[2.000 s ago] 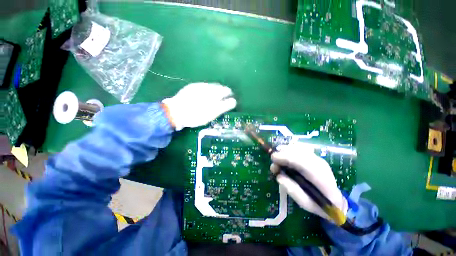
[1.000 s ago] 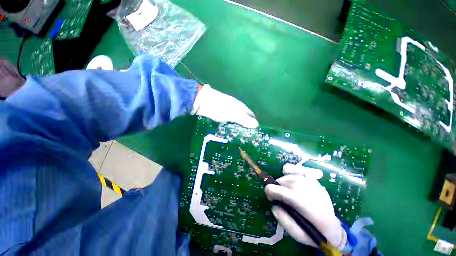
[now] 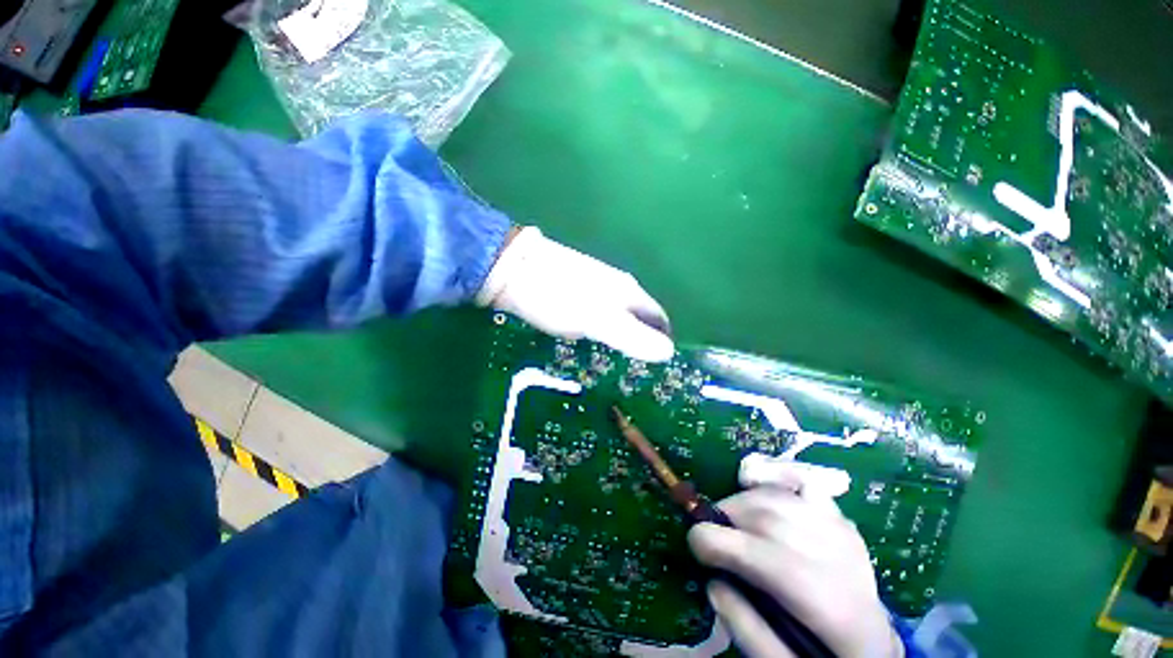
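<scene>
A large green PCB [image 3: 553, 501] with a thick white angular track lies on the green mat in front of me. My gloved right hand [image 3: 804, 553] holds the soldering iron [image 3: 659, 469] like a pen. Its brownish tip points up-left over the upper left part of the board; I cannot tell if it touches. My gloved left hand [image 3: 585, 298] rests at the board's top edge, fingers bent down. A thin strand shows beside the left cuff, but whether the fingers hold it is hidden.
A second large PCB [image 3: 978, 193] lies at the upper right. A clear plastic bag [image 3: 392, 71] with a white label is at the upper left. Small green boards [image 3: 135, 45] stand at the far left. The iron stand [image 3: 1151, 508] is at the right edge. Floor shows at lower left.
The view has shifted and turned. The iron's tip has moved off the board's upper joints, down and left over the board. The left hand has moved right along the top edge. The solder spool is out of sight.
</scene>
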